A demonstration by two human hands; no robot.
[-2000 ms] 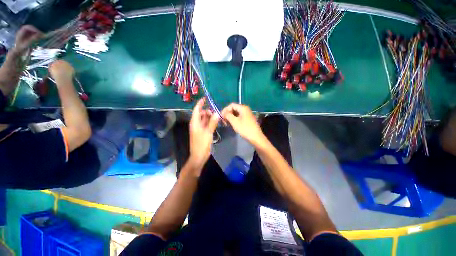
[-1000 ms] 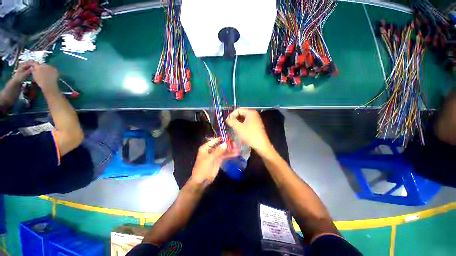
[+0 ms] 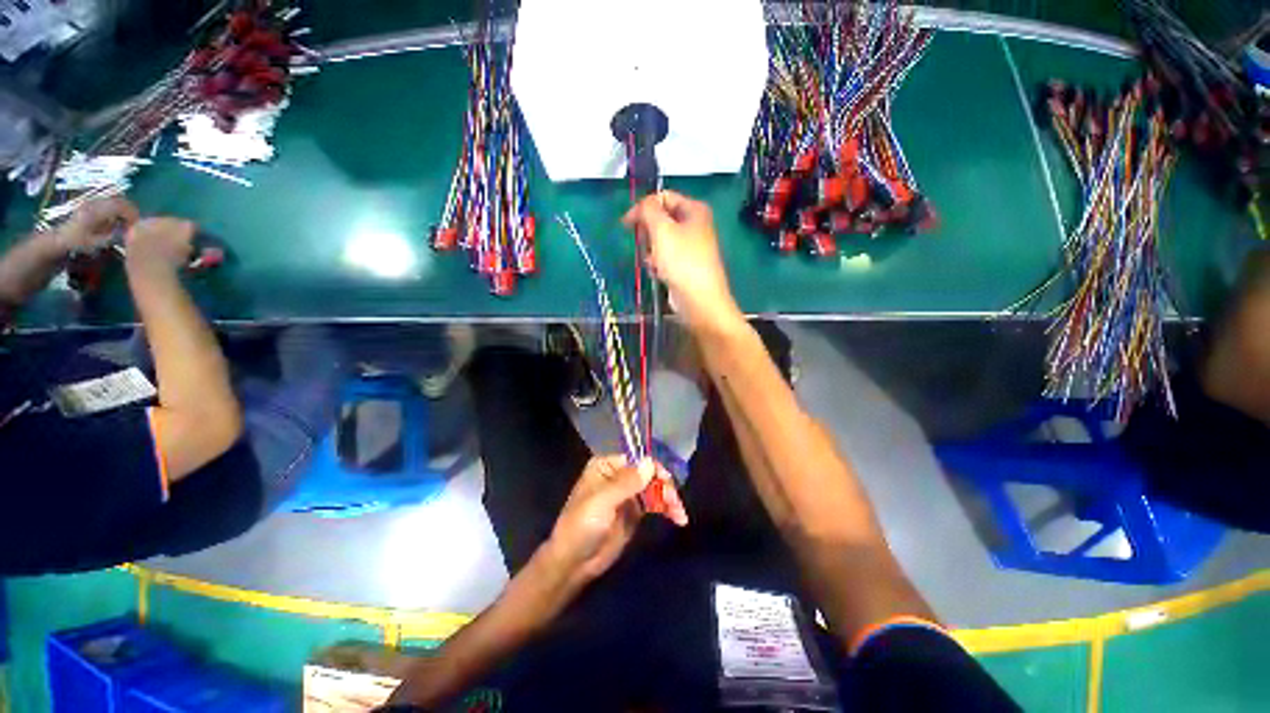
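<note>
My left hand (image 3: 606,508) holds a red connector (image 3: 655,493) over my lap. From it a red wire (image 3: 642,334) runs straight up to the black twisting head (image 3: 641,128) on the white machine (image 3: 638,63). My right hand (image 3: 676,244) is at this wire just below the head, fingers pinched; the fingertips look closed on the wire. The connector's other wires (image 3: 617,365), some striped rope-like, fan up loose to the left, their ends over the green bench.
The left harness bundle (image 3: 488,209) and right harness bundle (image 3: 836,188) flank the machine. The far-right pile (image 3: 1114,279) hangs over the bench edge. A neighbour's hands (image 3: 132,237) work at left. Blue stools (image 3: 365,446) stand below both sides.
My left hand has moved down towards my lap with the red connector. My right hand has moved up to the twisting head, and a red wire is now stretched between them.
</note>
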